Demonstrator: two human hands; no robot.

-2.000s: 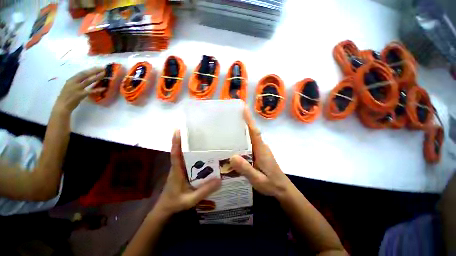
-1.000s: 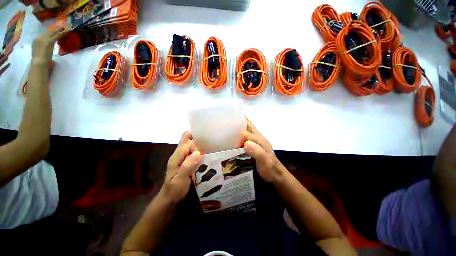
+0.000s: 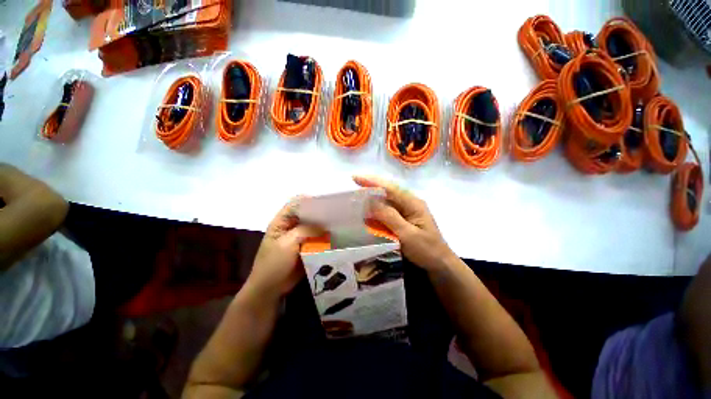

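Note:
A retail box, white with black product pictures, is held upright over my lap at the table's front edge. Its large pale top flap stands up at the back. Orange side flaps show at the left and right of its opening. My left hand grips the box's upper left side, its thumb at the left orange flap. My right hand grips the upper right side, its fingers on the right flap and the large flap. The box's lower end is hard to see against my dark clothing.
Banded orange cable coils lie in a row across the white table, some on clear plastic. More coils are piled at right. An orange carton stack stands at back left. A person's arm is at left; a purple sleeve is at right.
Orange side flaps now show bent in at the box opening, and my fingers have moved onto them. The person's arm at left has drawn back from the carton stack, and a coil there is uncovered.

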